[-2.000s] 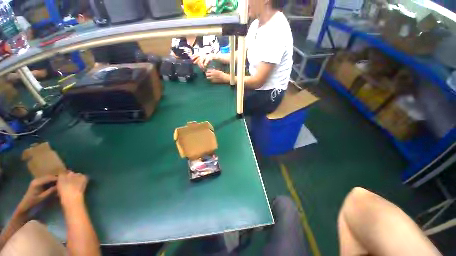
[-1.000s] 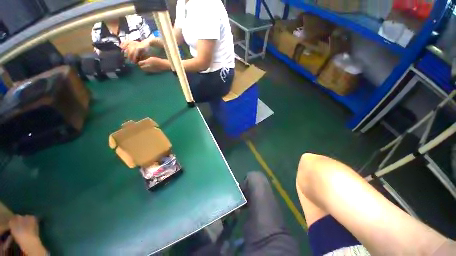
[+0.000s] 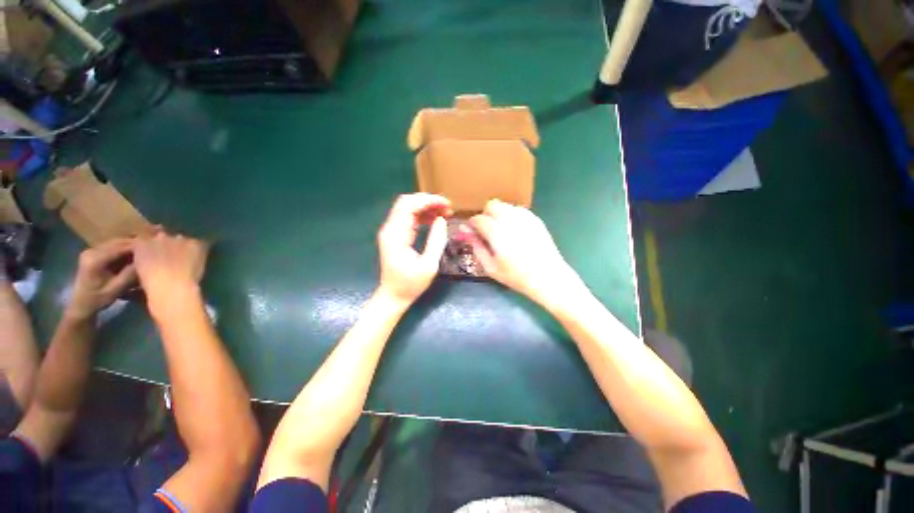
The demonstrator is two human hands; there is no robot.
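Observation:
An open retail box point(image 3: 477, 170) stands on the green bench in front of me, its plain brown lid with side ears and tuck flap raised at the back. A shiny, crinkled clear bag point(image 3: 462, 255) with a reddish spot lies in the dark lower part. My left hand point(image 3: 412, 247) is at the box's left side, thumb and fingers apart, holding nothing visible. My right hand point(image 3: 515, 245) is at the right side, its fingers reaching down into the box onto the bag; whether they grip it cannot be told.
Another person's hands point(image 3: 150, 263) work at a brown-lidded box point(image 3: 95, 208) on the left. A large dark-fronted box-shaped unit point(image 3: 241, 45) stands at the back left. A blue bin point(image 3: 717, 145) stands beyond the bench's right edge, with a pipe-frame trolley point(image 3: 862, 451) at lower right.
My view has turned back toward the bench. My forearms and both hands have come in to the open box, which had no hand at it before.

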